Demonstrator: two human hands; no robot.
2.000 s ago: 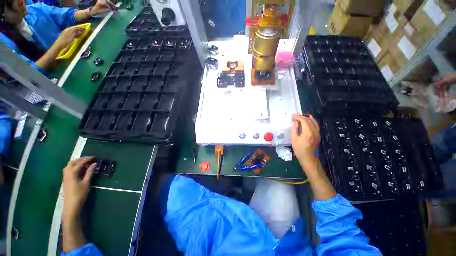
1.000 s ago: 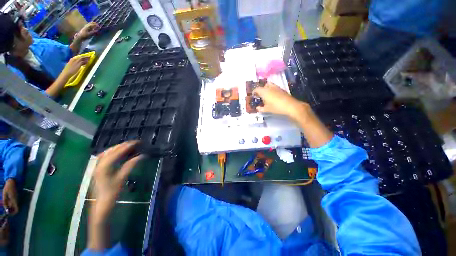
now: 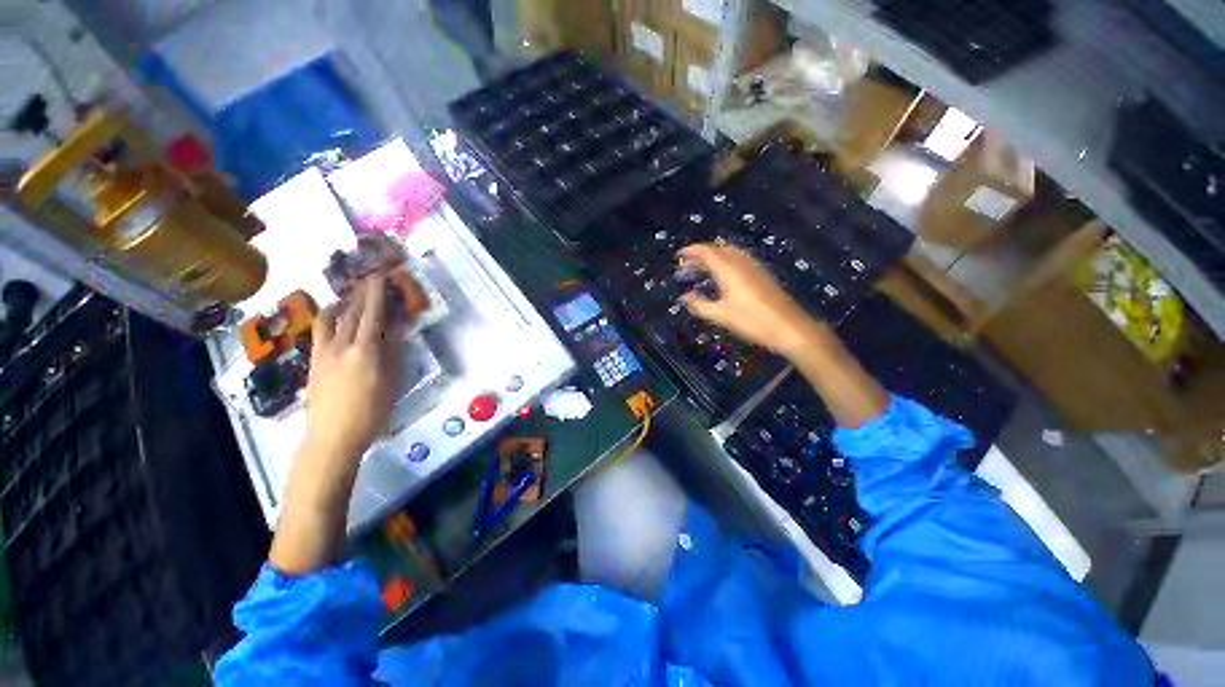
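Note:
The press [image 3: 457,352] has a white box base with a red button at its front edge. Two orange-brown fixtures sit on its top; the left fixture [image 3: 278,326] has a black housing [image 3: 277,383] beside it. My left hand [image 3: 355,366] reaches over the press top, its fingertips at the right fixture [image 3: 403,293]; they hide what they touch. My right hand [image 3: 732,298] is over the filled right tray [image 3: 806,222], its fingers closed around a small dark part [image 3: 696,279]. The brass-gold press head [image 3: 168,228] stands at the upper left.
A keypad device [image 3: 601,342] lies right of the press. Pliers [image 3: 500,499] lie at its front. A pink bag [image 3: 400,204] is behind the fixtures. Black trays [image 3: 578,141] stand at the back, others at the left. Cartons [image 3: 974,195] and shelving are at the right.
The view has swung right. My left hand has moved from the conveyor side to the right fixture. My right hand has left the fixture and is over the right tray with a part.

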